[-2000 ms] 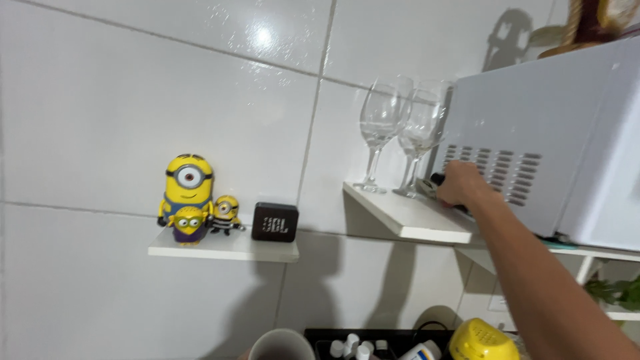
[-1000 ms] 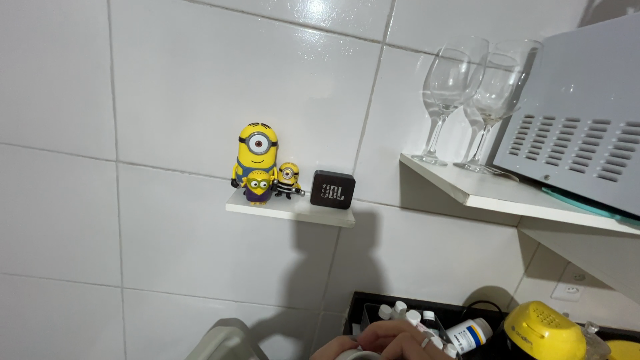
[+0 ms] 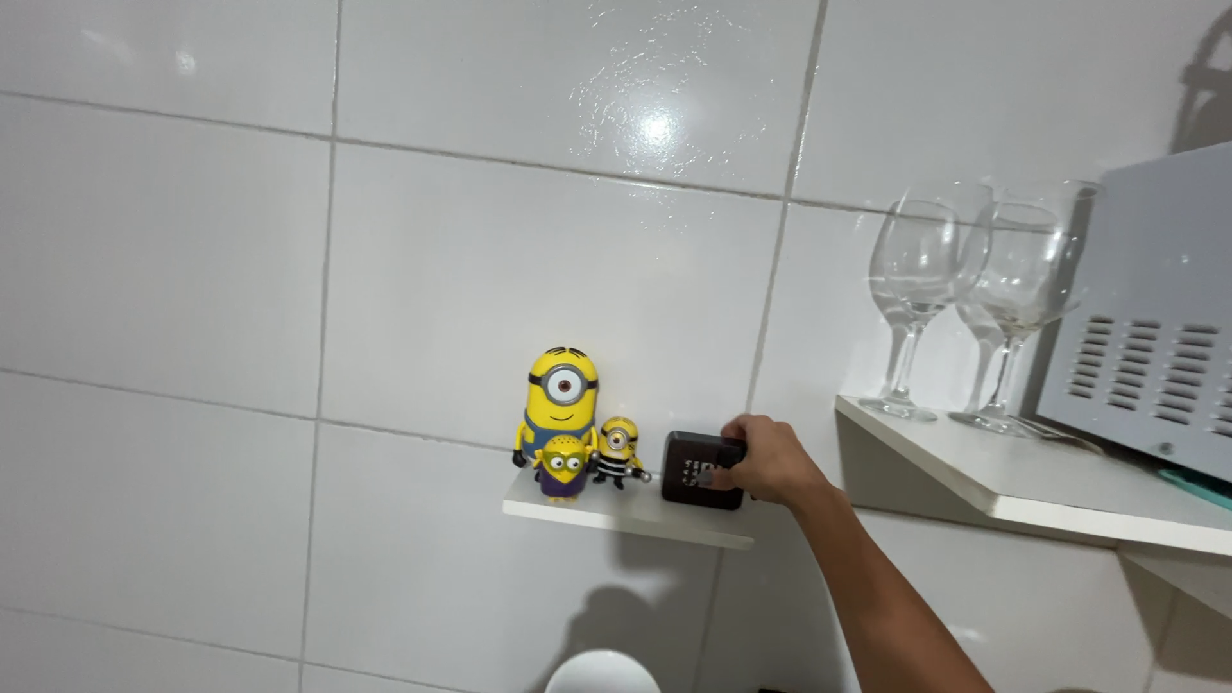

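Observation:
My right hand [image 3: 770, 462] reaches in from the lower right and grips the right side of a small black JBL speaker [image 3: 701, 470], thumb across its front. The speaker is at the right part of a small white wall shelf [image 3: 626, 518]. Left of it stand a small striped minion figure [image 3: 616, 452], a tall yellow minion figure [image 3: 562, 404] and, in front of that one, a purple-clad minion figure [image 3: 562, 469]. My left hand is out of sight. The rounded top of a white object [image 3: 603, 674] shows at the bottom edge.
On the right, a larger white corner shelf [image 3: 972, 481] holds two wine glasses [image 3: 910, 289] and a grey-white vented appliance casing [image 3: 1155, 308]. Something thin and flat lies beside the glass bases. White wall tiles [image 3: 549, 250] are behind the shelves.
My right hand has come up to the speaker and taken hold of it; two seconds ago a hand was at the corner shelf beside the glasses. The view has shifted, leaving the bottles and yellow object out of frame.

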